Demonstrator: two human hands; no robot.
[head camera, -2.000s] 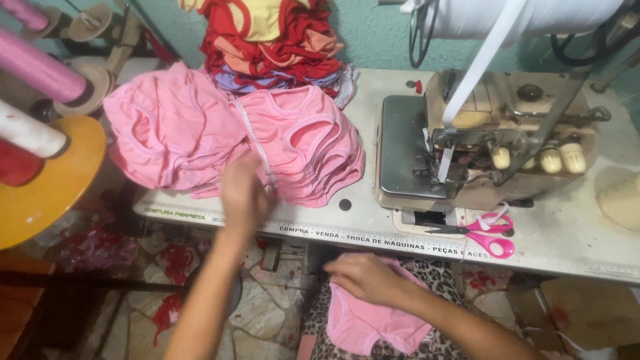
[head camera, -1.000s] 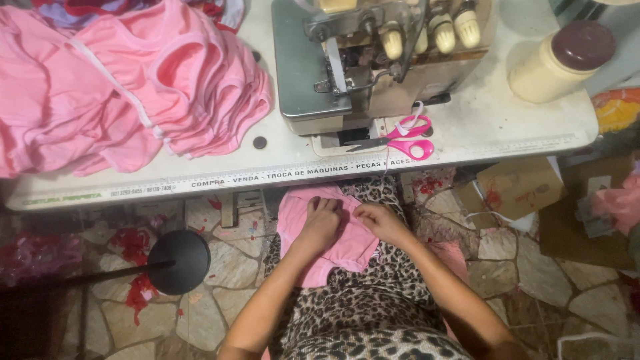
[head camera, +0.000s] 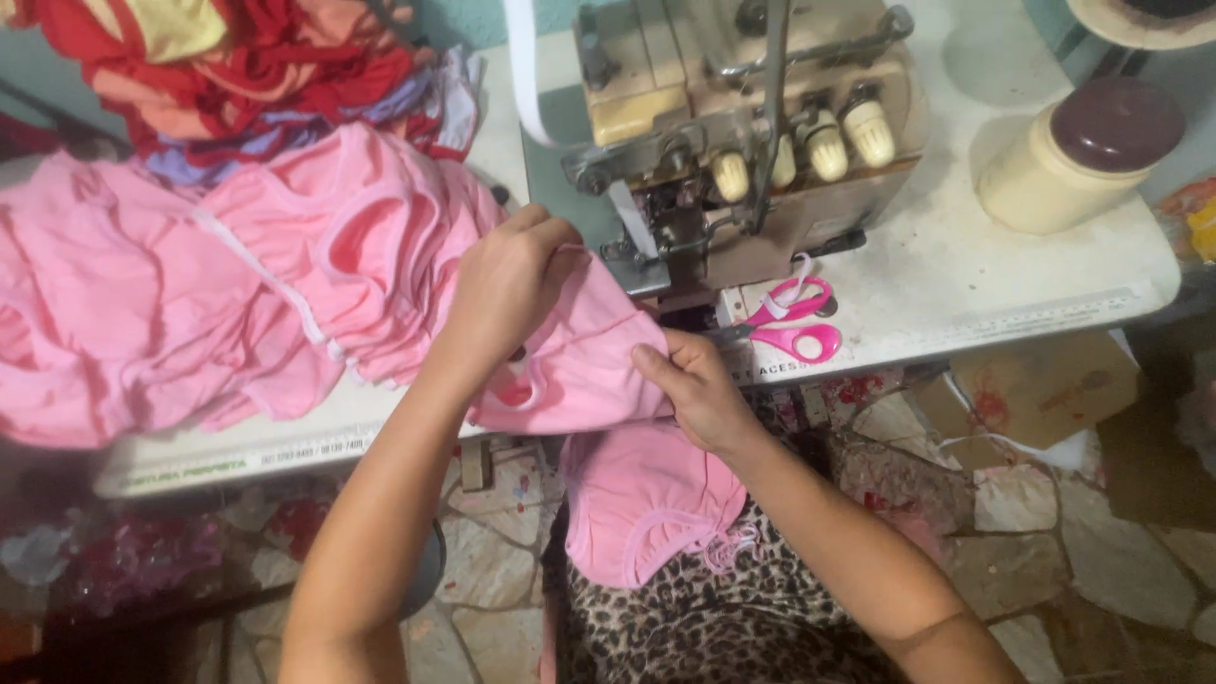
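A pink garment (head camera: 598, 351) is stretched between my two hands at the table's front edge. My left hand (head camera: 522, 275) pinches its upper edge, and my right hand (head camera: 689, 380) grips its right side between thumb and fingers. Another pink piece (head camera: 646, 503) lies on my leopard-print lap, below my right hand. To the left, a heap of pink garments (head camera: 380, 228) rests on the white tabletop. Just behind my hands stands an overlock sewing machine (head camera: 741, 123) with a white tape (head camera: 632, 218) at its presser area. Pink-handled scissors (head camera: 793, 328) lie right of my right hand.
Red, orange and lilac garments (head camera: 256, 76) are piled at the back left. A cream jar with a brown lid (head camera: 1064, 166) stands at the right of the white sewing table (head camera: 1035, 294). Below are a stone-patterned floor (head camera: 1007, 560) with scraps and a cardboard piece (head camera: 1045, 380).
Both hands have come up from the lap, where they were on a pink piece one second ago. A pink garment is now held at the table edge. The view has shifted.
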